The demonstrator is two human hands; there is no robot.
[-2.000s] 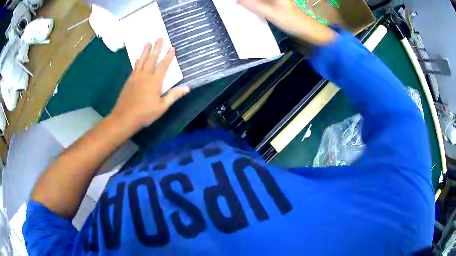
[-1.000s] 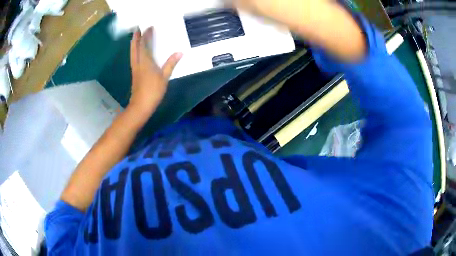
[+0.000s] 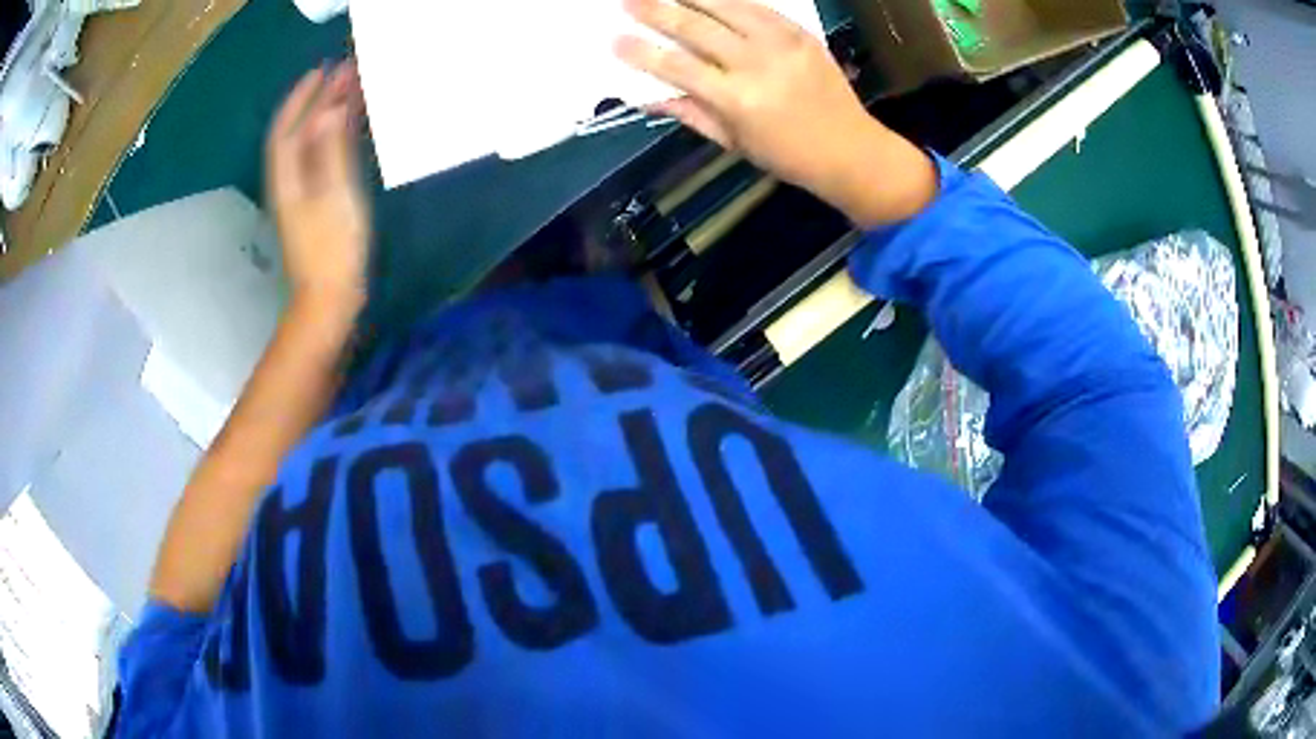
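Note:
A white product carton (image 3: 491,87) lies on the green bench at the top centre, cut off by the frame's upper edge. Its top face is now covered by white card, and a small dark slot shows at its near edge. My right hand (image 3: 751,87) rests on the carton's top at the right with fingers spread, holding nothing. My left hand (image 3: 315,166) is blurred, just left of the carton's left edge, with no thing seen in it; its finger positions are hard to make out.
A brown carton (image 3: 1018,44) with bright green packs stands at the upper right. Clear plastic bags (image 3: 1176,325) lie on the bench at the right. Grey-white card sheets (image 3: 87,361) are at the left, whitish bundles (image 3: 36,108) at the upper left. Rails (image 3: 823,311) run beside the carton.
The carton's ribbed cushion bag was visible through the opening and is now covered by white card. My left hand has moved left off the carton. My right hand has come down onto its top.

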